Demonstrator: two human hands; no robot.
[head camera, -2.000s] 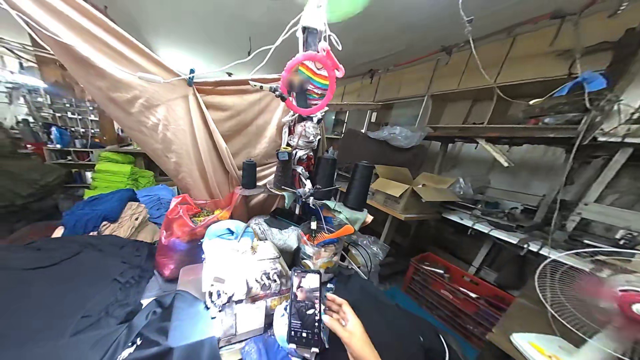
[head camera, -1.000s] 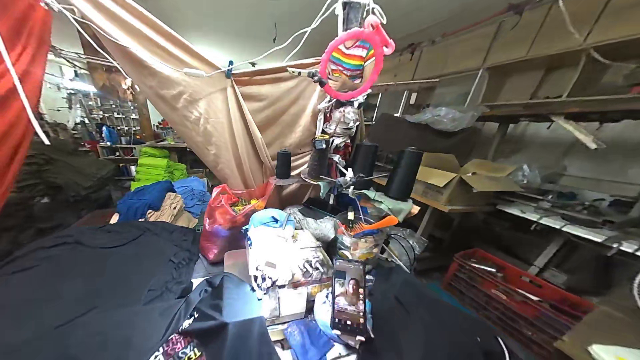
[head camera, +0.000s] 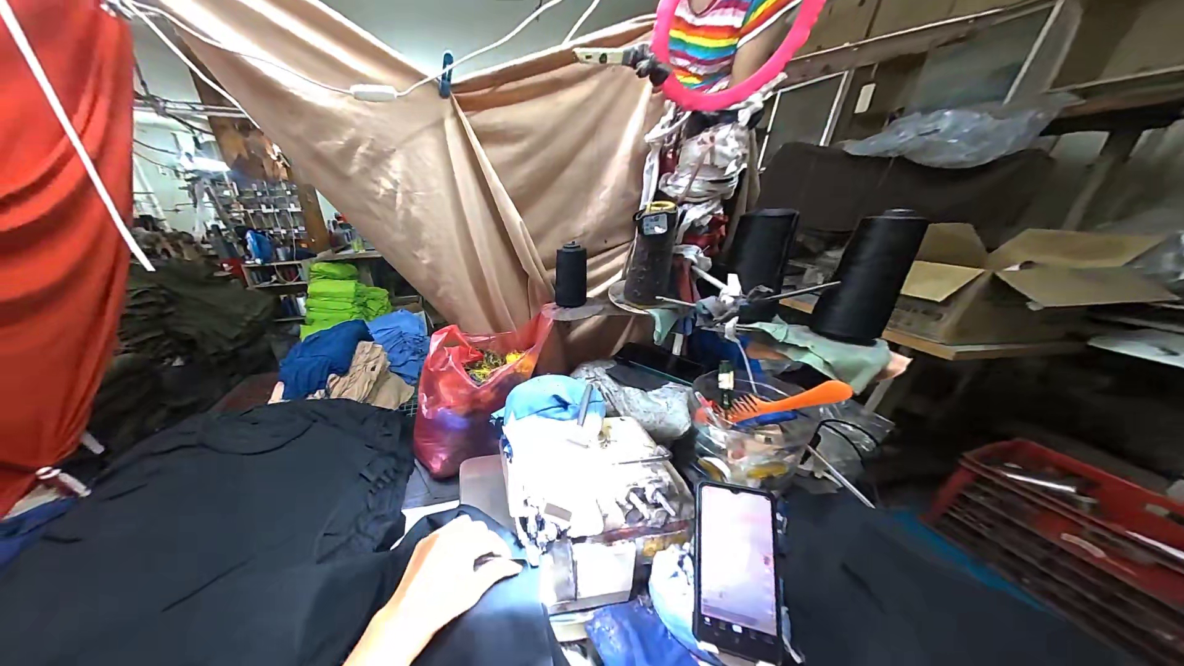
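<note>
My left hand (head camera: 448, 578) rests on black fabric (head camera: 277, 518), its fingers curled at the cloth's edge just left of an overlock sewing machine (head camera: 601, 481). Whether the fingers pinch the cloth cannot be told. Bright light washes out the machine's top, where a light blue cloth (head camera: 555, 398) lies. A smartphone (head camera: 737, 564) with a lit screen stands upright at the machine's right front, and nobody touches it. Blue fabric (head camera: 636, 635) lies below the machine. My right hand is out of view.
Black thread cones (head camera: 869, 277) stand behind the machine. A red plastic bag (head camera: 472, 398) is at its left; a clear container (head camera: 754, 435) with an orange comb (head camera: 791, 402) is at its right. A red crate (head camera: 1064, 527) and an open cardboard box (head camera: 1008, 282) lie farther right. A red curtain (head camera: 65, 231) hangs at left.
The hand seen beside the phone two seconds ago has left it. My left hand has come into view on the black fabric. The phone's screen picture has changed. The view has swung left.
</note>
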